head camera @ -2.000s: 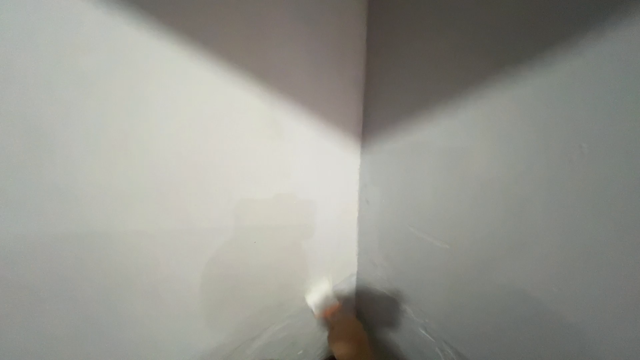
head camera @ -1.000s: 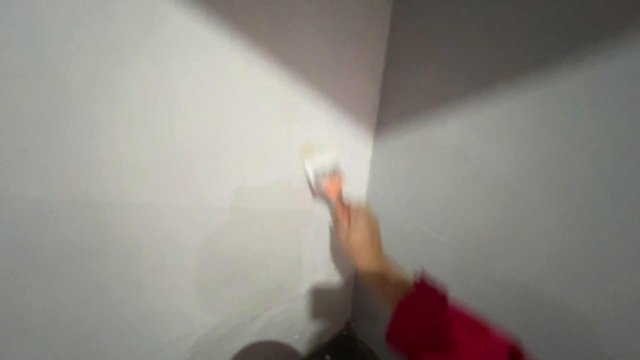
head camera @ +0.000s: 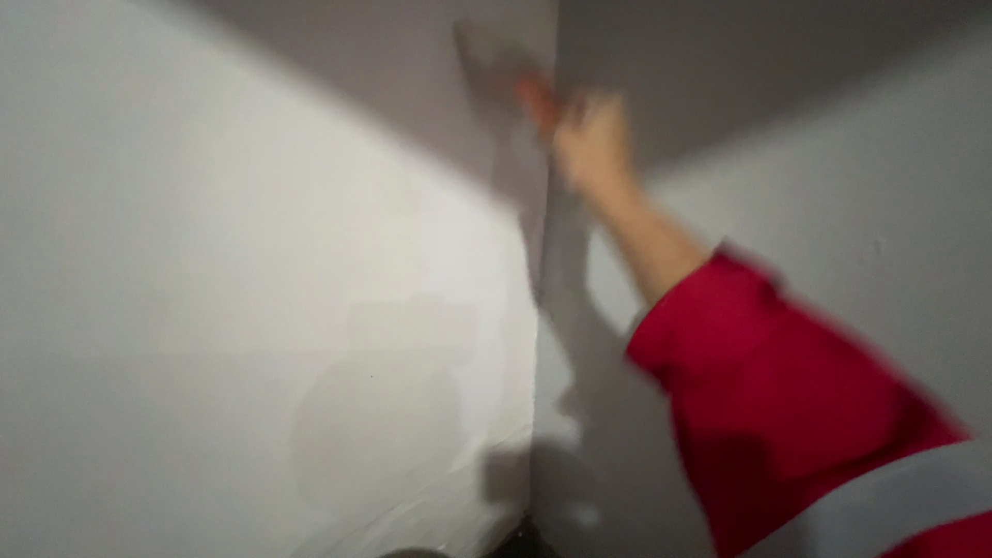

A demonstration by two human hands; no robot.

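My right hand [head camera: 593, 139], in a red sleeve with a pale band, is raised near the inside corner where two walls meet. It grips the orange-red handle of a flat brush [head camera: 496, 70]; motion blurs both, and the brush could also be a similar wide-headed tool. Its head lies over the upper part of the left wall [head camera: 232, 256], just left of the corner, in the shaded area. Whether the head touches the wall is hard to tell. My left hand is out of view.
The right wall [head camera: 852, 194] meets the left one in a vertical corner line. Shadows fall across both. At the bottom of the corner is a dark patch [head camera: 527, 539], and a dark rounded thing [head camera: 415, 552] shows at the lower edge.
My right hand has moved up along the corner with the brush, from low in the corner to the shaded upper part. More of the red sleeve shows.
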